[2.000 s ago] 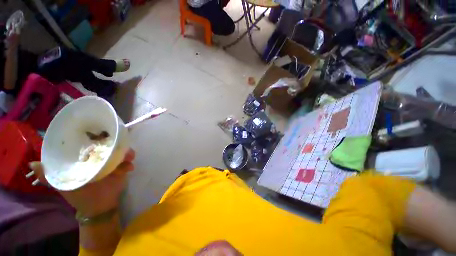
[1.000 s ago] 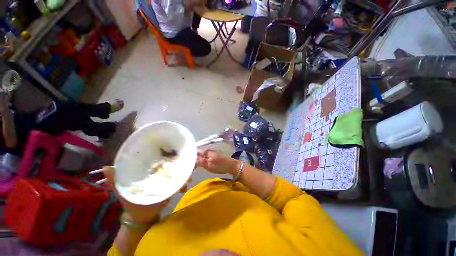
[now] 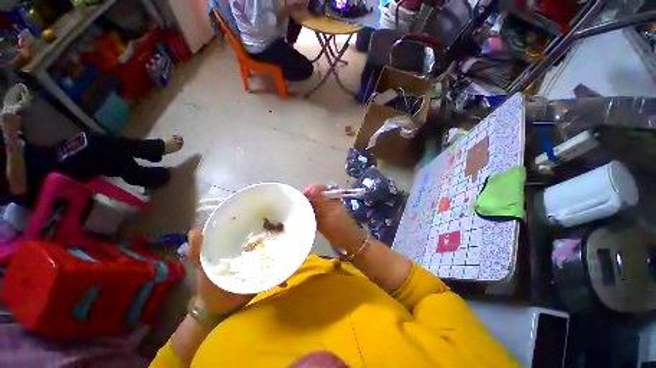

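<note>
A deep white bowl [image 3: 291, 251] is tilted towards me in front of my chest. Cooked rice [image 3: 252, 262] and a dark food scrap [image 3: 272, 226] are inside. My left hand [image 3: 213, 286] holds the bowl from its left and underside; most of the fingers are hidden behind it. White chopsticks [image 3: 347, 192] pass behind the bowl, with ends showing on both sides. My right hand [image 3: 332, 219] is at the bowl's right rim, its fingers closed over the chopsticks; the bowl partly hides the fingertips.
A folding table top [image 3: 460, 248] leans at the right, with a green cloth [image 3: 503, 194] on it. A white jug [image 3: 590, 195] is beyond it. Red stools [image 3: 50, 287] stand left. Dark bags [image 3: 374, 188] and a carton [image 3: 392, 144] are ahead. People sit at the left and back.
My left hand and the bowl have moved right, to the middle. My right hand has come in from the far right to the bowl's rim and closed over the chopsticks.
</note>
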